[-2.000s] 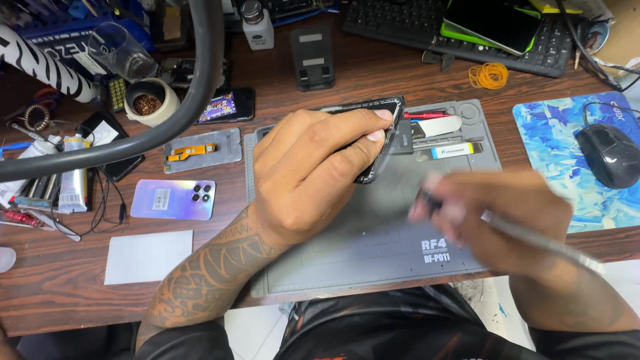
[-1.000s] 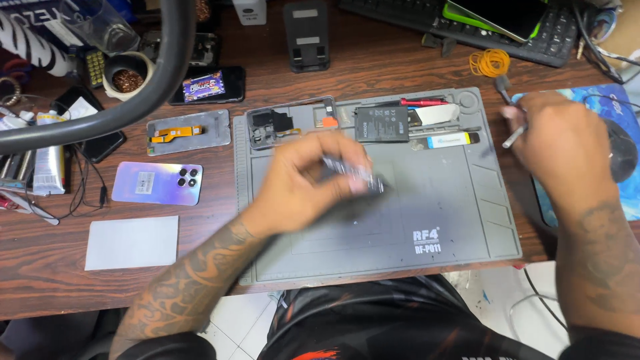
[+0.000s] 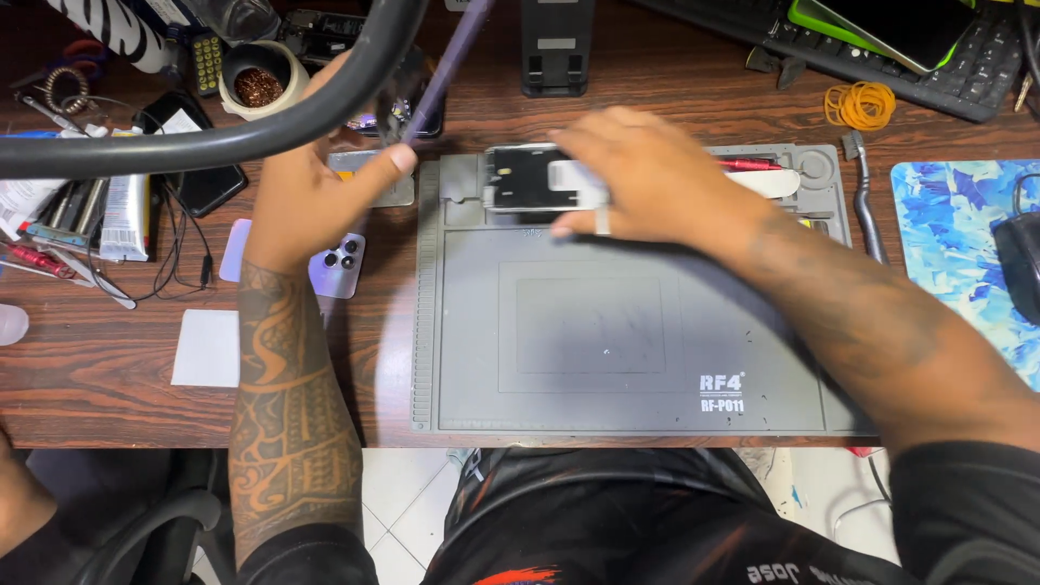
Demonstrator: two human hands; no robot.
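Observation:
My left hand is raised above the left edge of the grey repair mat, its thumb against a thin, purple-edged panel seen nearly edge-on; blur hides its exact kind. My right hand grips the right end of a flat phone-like part with a black face, a white pad and a pale rim, over the mat's upper compartments. A toothbrush-like brush lies just right of the mat. Beneath my left forearm, a purple phone lies partly covered.
A thick black curved bar crosses the upper left view. White paper, a pot of copper wool, cables and tubes are at left. A black stand is at the back; rubber bands, keyboard and mouse are at right.
My right hand has let go of the brush and moved left onto the phone-like part. From over the mat, my left hand has moved up and left. The view is now closer.

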